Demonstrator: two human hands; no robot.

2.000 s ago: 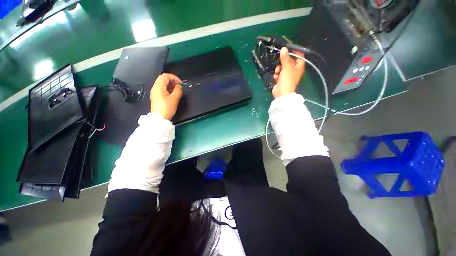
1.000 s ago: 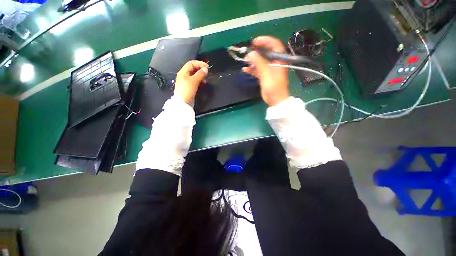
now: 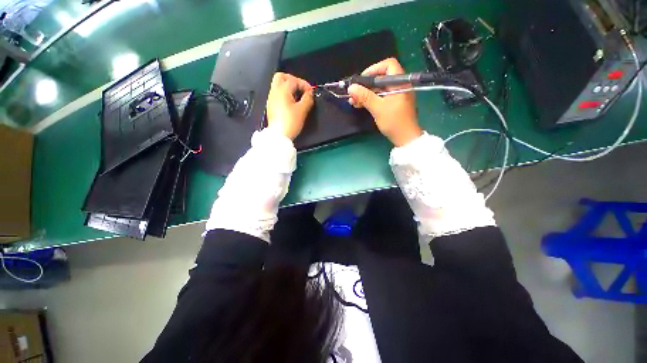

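A black solar panel (image 3: 347, 57) lies back up on the green bench in front of me. My left hand (image 3: 289, 105) pinches the red end of a lead wire (image 3: 313, 88) over the panel's middle. My right hand (image 3: 386, 103) holds the dark soldering iron (image 3: 401, 79) like a pen. The iron's metal tip points left, close to my left fingertips. Whether it touches the wire or the panel is too small to tell. A pale feed tube (image 3: 454, 88) runs from the iron to the right.
Stacked panels (image 3: 135, 163) lie at left. Another panel (image 3: 245, 60) with a coiled cord is beside my left hand. The iron stand (image 3: 454, 53) is right of the work; the soldering station (image 3: 567, 71) is at far right. A blue stool (image 3: 599, 248) stands on the floor.
The soldering iron has moved from the stand across to the panel's middle, up to my left fingertips. My left hand still pinches the wire. The view has shifted.
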